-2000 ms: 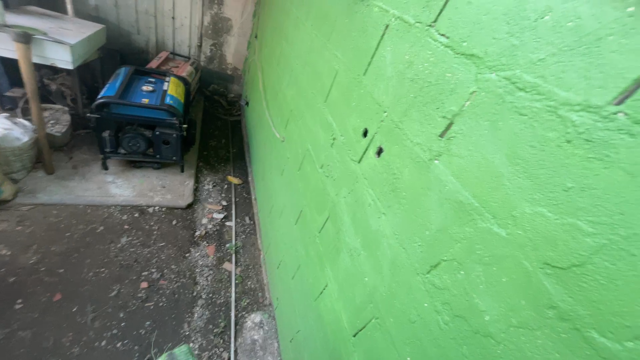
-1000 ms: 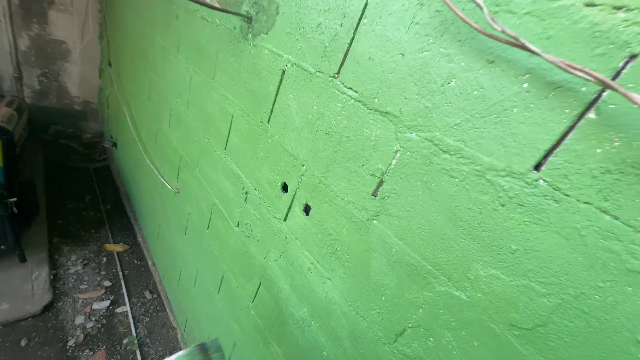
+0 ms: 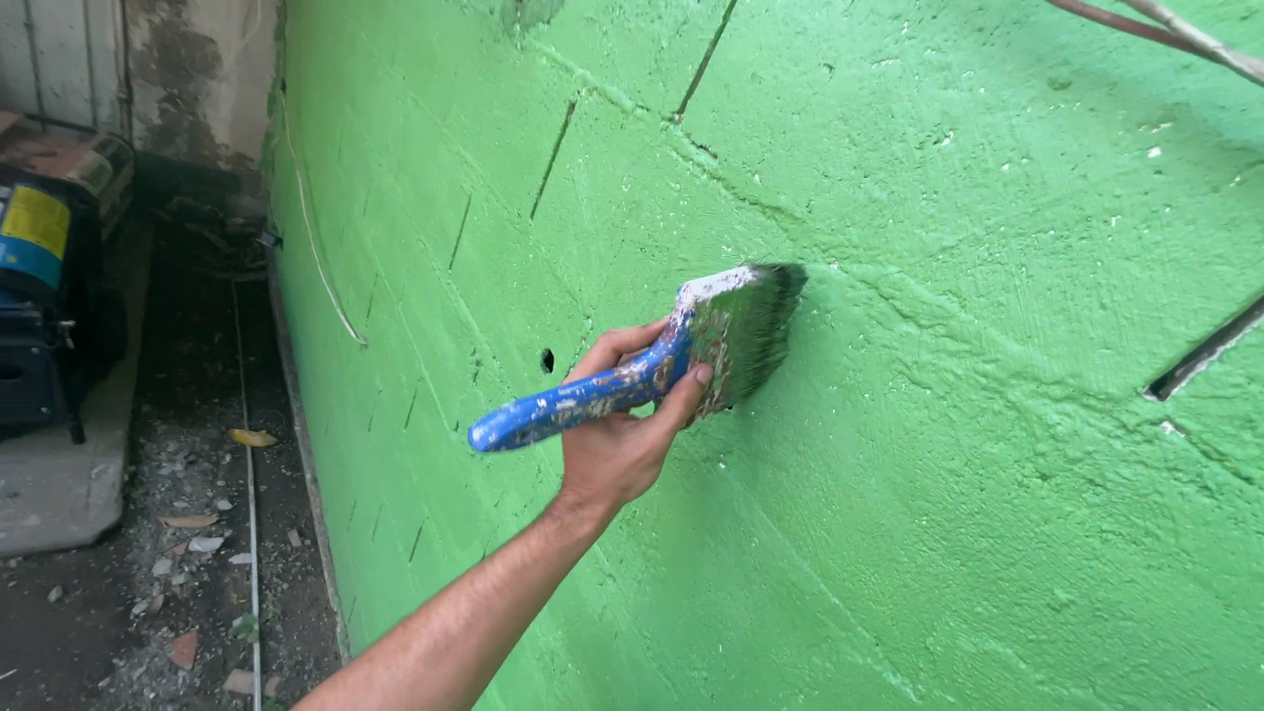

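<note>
My left hand point(image 3: 627, 425) reaches up from the bottom edge and grips a wide paintbrush point(image 3: 647, 375) near its ferrule, thumb in front and fingers partly hidden behind. The brush's blue plastic handle, flecked with dried paint, points back to the left. Its dark, green-stained bristles touch the green-painted block wall point(image 3: 948, 474), fanned slightly up and to the right. Just left of the fingers is a small dark hole point(image 3: 547, 360) in the wall. My right hand is out of view.
A wire point(image 3: 321, 237) hangs along the wall's far part, and cables point(image 3: 1185, 35) cross the upper right corner. A blue-and-black generator point(image 3: 35, 296) stands on a concrete slab point(image 3: 74, 489) at left. A thin pipe point(image 3: 253, 513) runs over gravelly ground beside the wall.
My left hand has come into view with the paintbrush, its bristles now on the wall. The view has swung right toward the wall since two seconds ago.
</note>
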